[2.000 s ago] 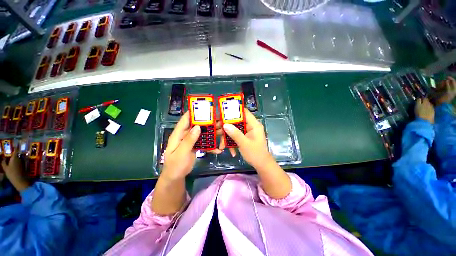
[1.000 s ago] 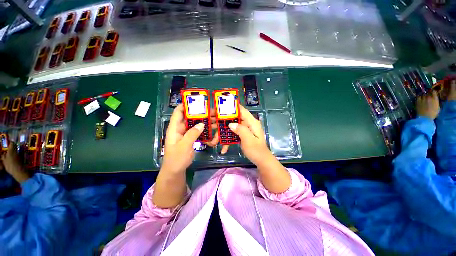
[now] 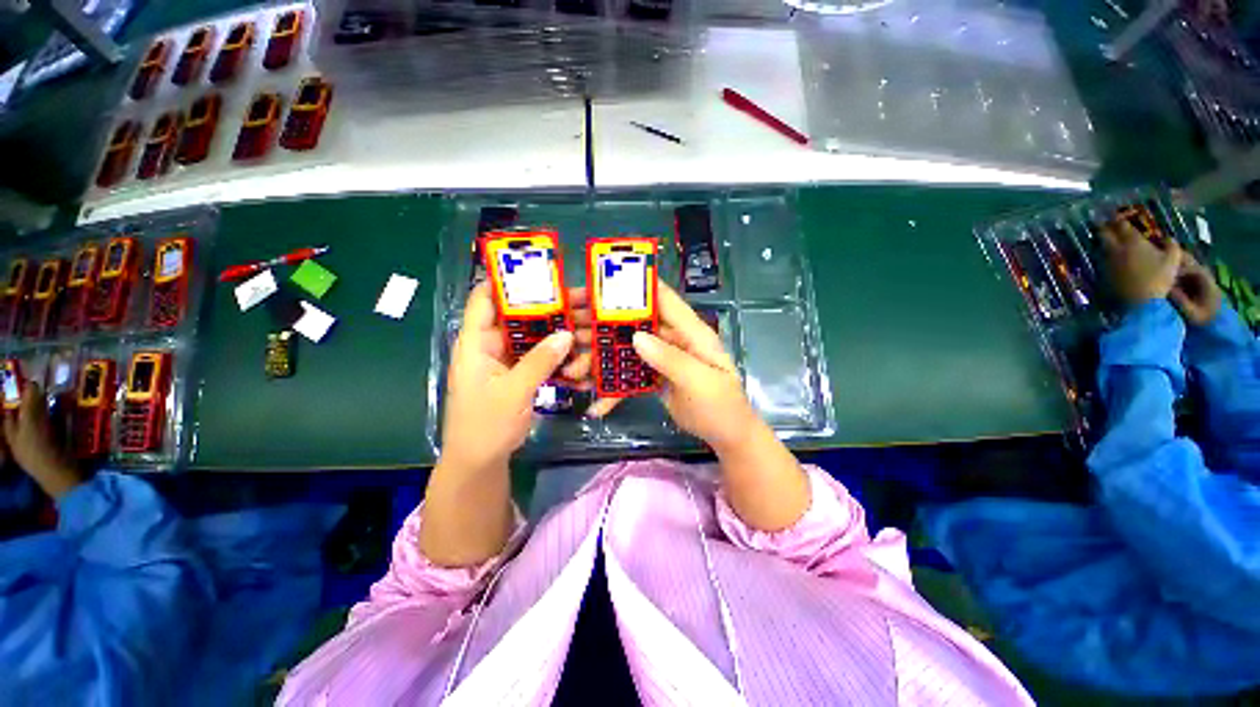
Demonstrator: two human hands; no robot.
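My left hand (image 3: 487, 380) holds a red keypad phone (image 3: 528, 283) with an orange-yellow frame and a lit screen, its thumb on the keypad; this phone tilts slightly to the left. My right hand (image 3: 702, 380) holds a second lit phone (image 3: 623, 297) upright beside it, thumb at the keypad. Both phones are above a clear plastic tray (image 3: 785, 431). A dark phone (image 3: 698, 252) lies in a tray pocket at the upper right. Another dark phone is mostly hidden behind the left-hand phone. The lower left pockets are largely hidden by my hands.
Left are white squares (image 3: 397, 294), a green square (image 3: 312, 279), a red pen (image 3: 274, 264), a small dark block (image 3: 279, 355) and a tray of red phones (image 3: 144, 401). Beyond lies a white strip (image 3: 456, 184) with a red stick (image 3: 764, 116). Blue-sleeved people work on both sides.
The left-hand phone has moved left and up and now tilts left, widening the gap between the phones. The right-hand phone has moved slightly up. The hands of the person at right have shifted over their tray.
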